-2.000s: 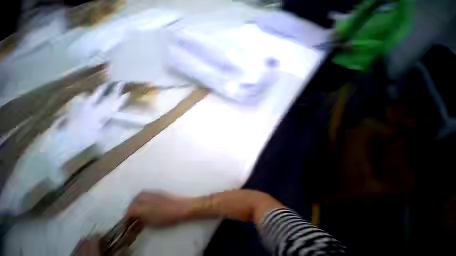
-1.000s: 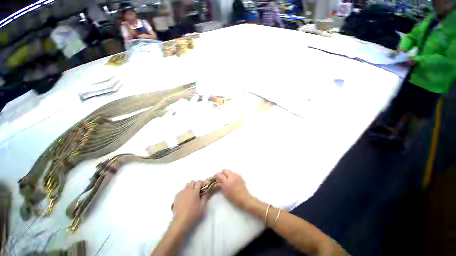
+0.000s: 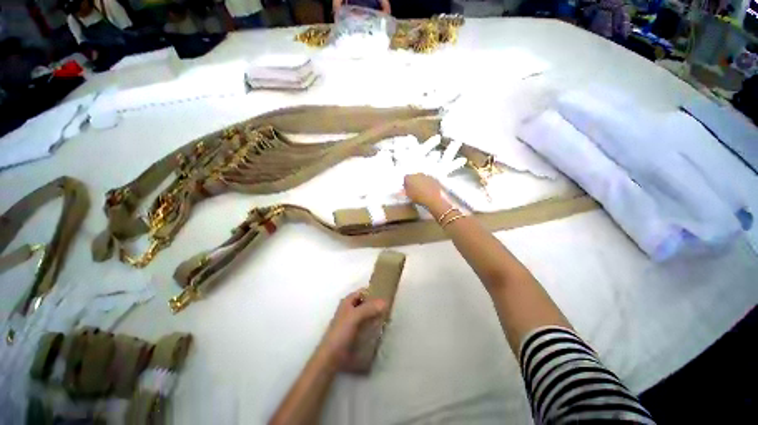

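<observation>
My left hand (image 3: pixel 356 322) holds a folded tan strap bundle (image 3: pixel 385 278) near the front of the table; no white band shows round it. My right hand (image 3: pixel 425 191) reaches over the heap of white paper strips (image 3: pixel 407 158) at mid-table, its fingertips at the strips' near edge; whether it grips one cannot be told. Just below that hand lies a folded strap bundle (image 3: pixel 353 217) with a white band round its middle, beside a long tan webbing strap (image 3: pixel 515 217).
A fanned pile of webbing straps (image 3: pixel 274 170) with gold hooks lies behind. Several banded bundles (image 3: pixel 116 361) lie at lower left. White-lilac sheets (image 3: pixel 598 149) lie at right. Stacked white cards (image 3: pixel 280 73), a clear plastic bag (image 3: pixel 361 29) and gold hardware (image 3: pixel 425 33) are at the far side.
My right hand has left the bundle and moved forward to the paper strips. My left hand now holds the bundle alone. The view has turned and shows more of the left side.
</observation>
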